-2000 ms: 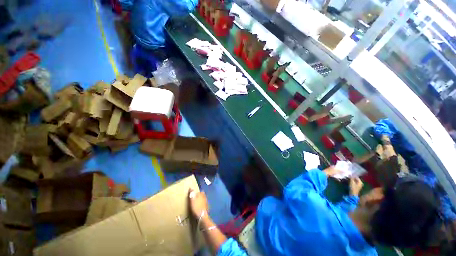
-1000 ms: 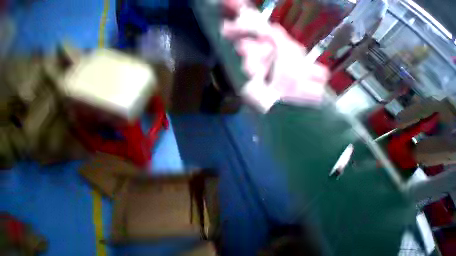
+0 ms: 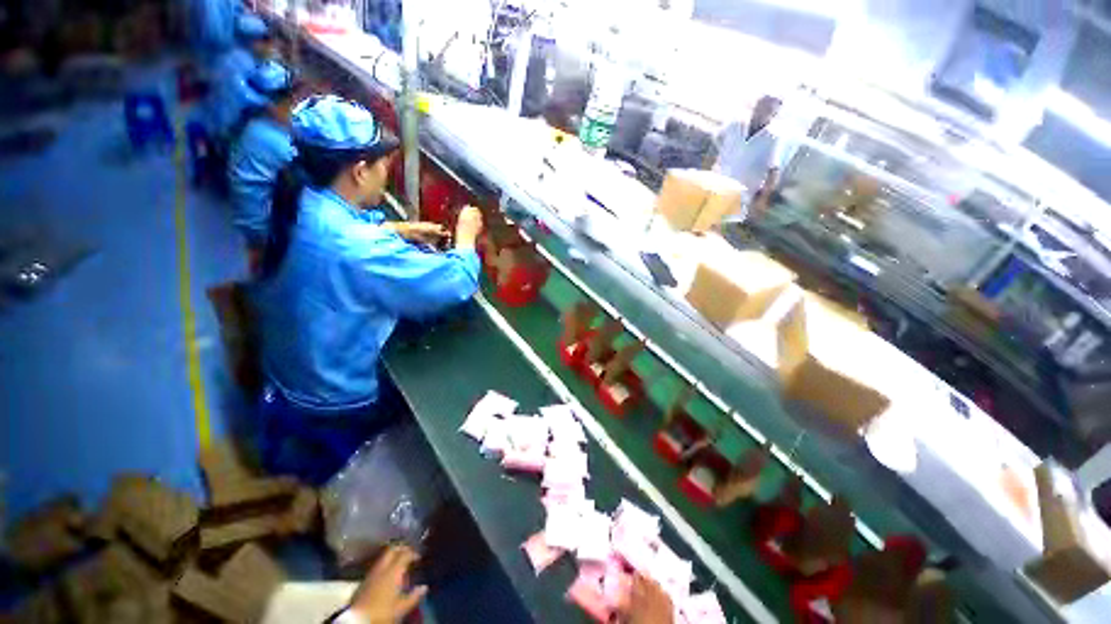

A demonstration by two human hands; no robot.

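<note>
Pink packets (image 3: 563, 469) lie in a loose heap on the dark green bench (image 3: 457, 408), stretching to the lower edge of the picture. My right hand (image 3: 648, 602) is at the near end of the heap, its fingers on or just over packets and partly cut off by the lower edge. Whether it grips one is unclear. My left hand (image 3: 387, 589) is left of the bench, beside a pale stool top (image 3: 311, 602), with fingers apart and nothing seen in it.
Open red boxes with brown lids (image 3: 619, 388) stand along the green conveyor. A worker in blue (image 3: 347, 293) is at the far bench side. Cartons (image 3: 737, 289) stand on the white shelf. Brown cardboard (image 3: 146, 518) and a clear plastic bag (image 3: 384, 497) lie lower left.
The view has swung up along the line. The large flat carton held by a hand two seconds ago is out of view. Both my hands now show at the lower edge, the right at the packets.
</note>
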